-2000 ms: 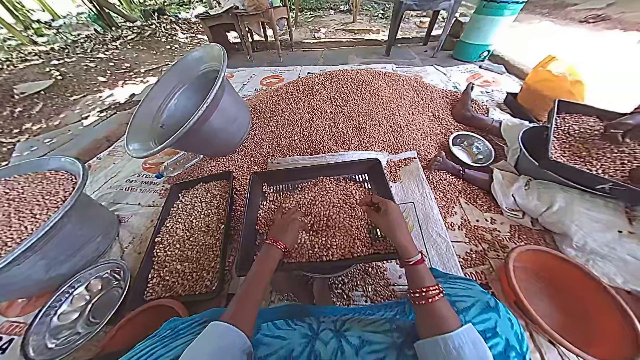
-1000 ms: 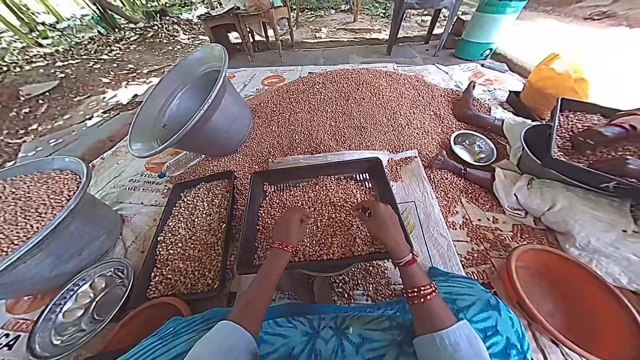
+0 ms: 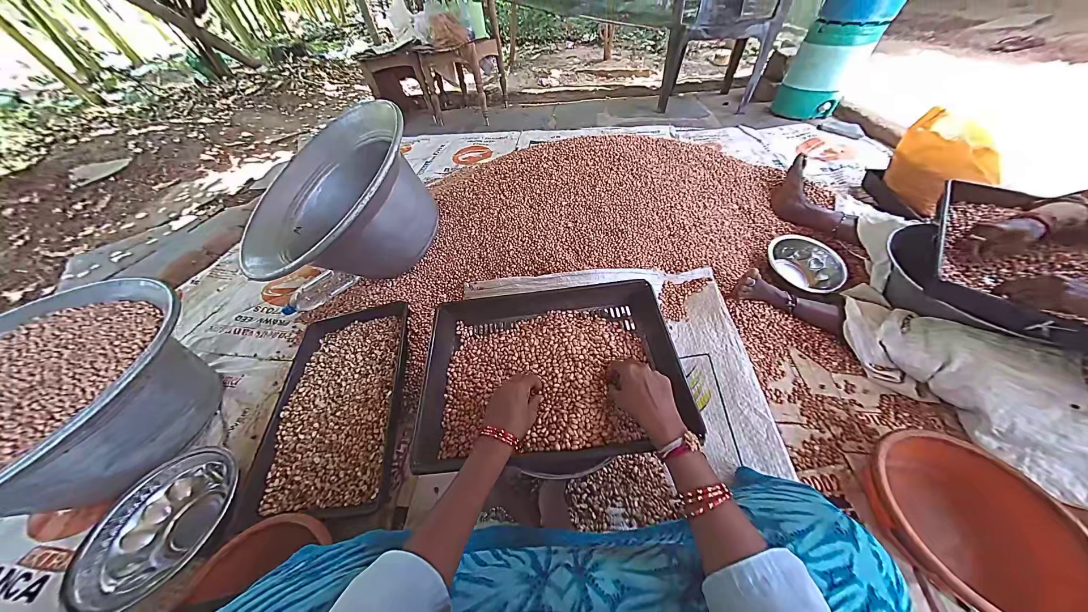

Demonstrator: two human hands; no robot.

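Note:
A black slotted plastic tray (image 3: 680, 387) holds reddish-brown nuts or seeds (image 3: 552, 357) right in front of me. Over its left part, my left hand (image 3: 513, 405) is at the surface of the seeds with fingers curled; whether it pinches any cannot be told. My right hand (image 3: 643, 398) is at the tray's right side, its bent fingertips touching or just above the seeds. A narrower black tray (image 3: 399, 340) of paler seeds lies to the left. Below the main tray, more dark and pale seeds (image 3: 625, 493) show, partly hidden.
A large heap of seeds (image 3: 612, 195) spreads behind the tray. Metal basins (image 3: 374, 204) stand left, one full; a steel plate (image 3: 161, 527) and clay-coloured bowls (image 3: 977, 518) lie nearby. At right, another person's hands (image 3: 1011, 238) are over a black tray (image 3: 942, 229), beside a steel bowl (image 3: 806, 263).
My left hand has moved a little among the seeds, and my right hand has shifted slightly. The other person's hands have moved over their tray.

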